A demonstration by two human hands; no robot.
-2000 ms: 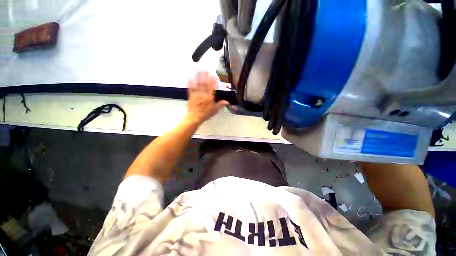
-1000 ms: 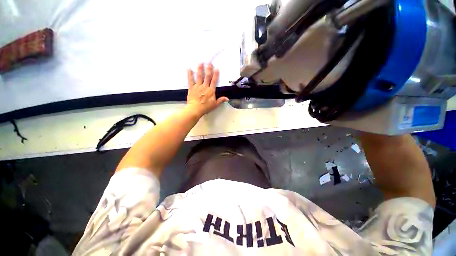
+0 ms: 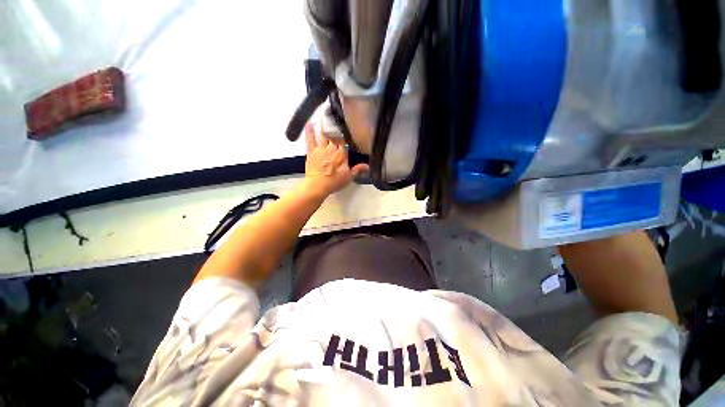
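Note:
The blue and silver cloth cutting machine (image 3: 517,95) fills the upper right, with black cable looped round it. My left hand (image 3: 327,163) lies flat, palm down, over the edge of the dark fabric lay (image 3: 175,181) and the white top paper (image 3: 215,87), close beside the machine. Its fingertips are partly hidden by the machine. My right hand is hidden behind the machine; only the forearm shows below the motor. The blade is hidden.
A red-brown wrapped cloth weight (image 3: 75,102) lies on the paper at left. Black fabric offcuts (image 3: 238,216) lie on the cream table edge (image 3: 151,230). The dark floor (image 3: 493,266) holds small scraps. Something blue (image 3: 706,187) shows at the far right.
Over the last second the machine has come left and looms larger, up against my left hand, covering the base plate seen before. The weight and offcuts appear further right in view.

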